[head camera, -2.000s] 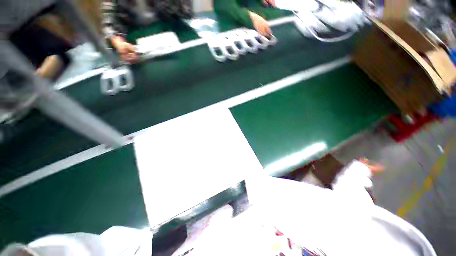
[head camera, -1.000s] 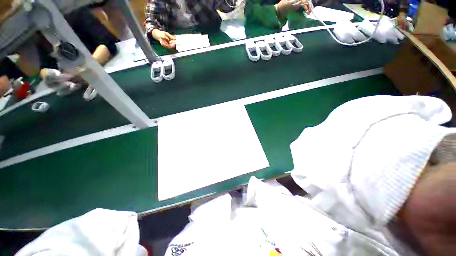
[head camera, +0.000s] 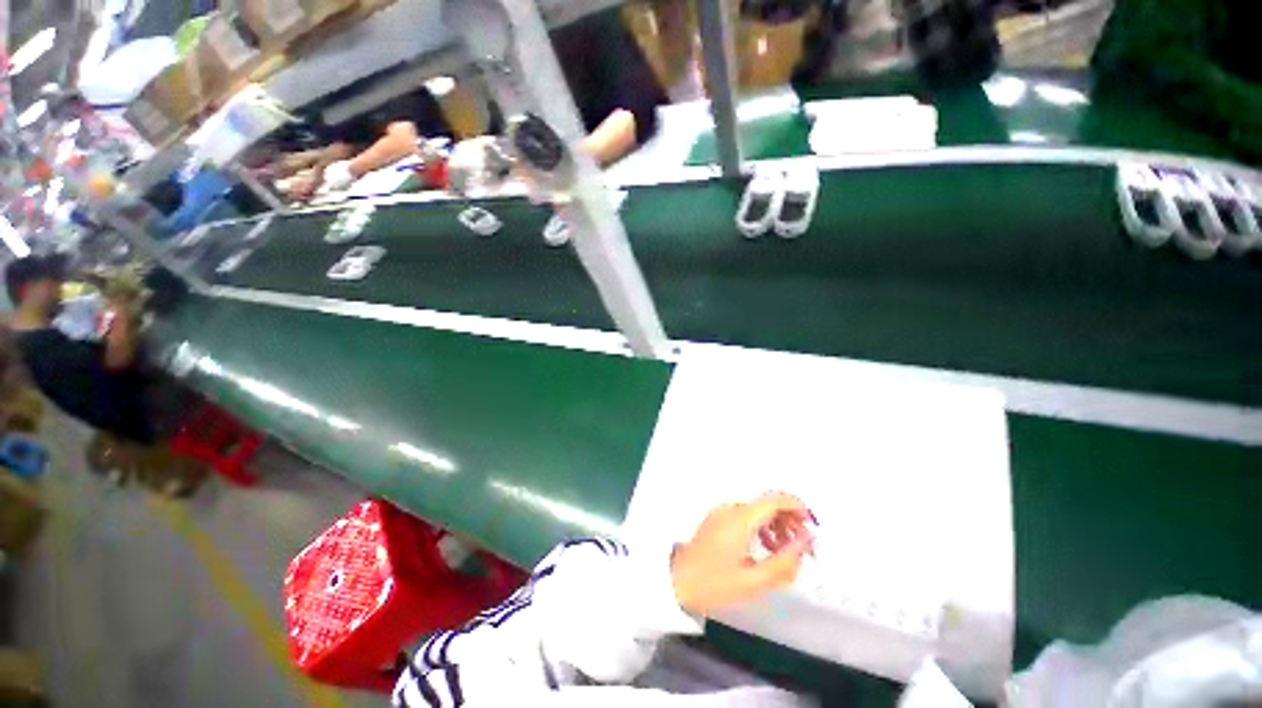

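Observation:
My left hand (head camera: 741, 553) is over the large white sheet (head camera: 844, 443) on the green worktop, its fingers curled together. The fingertips are blurred, and I cannot tell whether they hold something small. The sheet lies across the worktop beside the belt, with faint marks near its front edge. My right hand is not in view; only a crumpled white sleeve (head camera: 1163, 657) shows at the lower right. White loop-shaped products (head camera: 778, 201) stand as a pair on the dark green belt, and several more (head camera: 1197, 208) stand in a row at the right.
A grey support post (head camera: 595, 221) rises at the worktop's far rail (head camera: 457, 325). More loops lie along the belt to the left. Co-workers sit across the belt, with a white pad (head camera: 872, 125) at its far edge. A red stool (head camera: 367, 588) stands at lower left.
The view has swung left, showing more of the line and the red stool. My left hand has come into view over the sheet. The right sleeve has shifted to the lower right corner.

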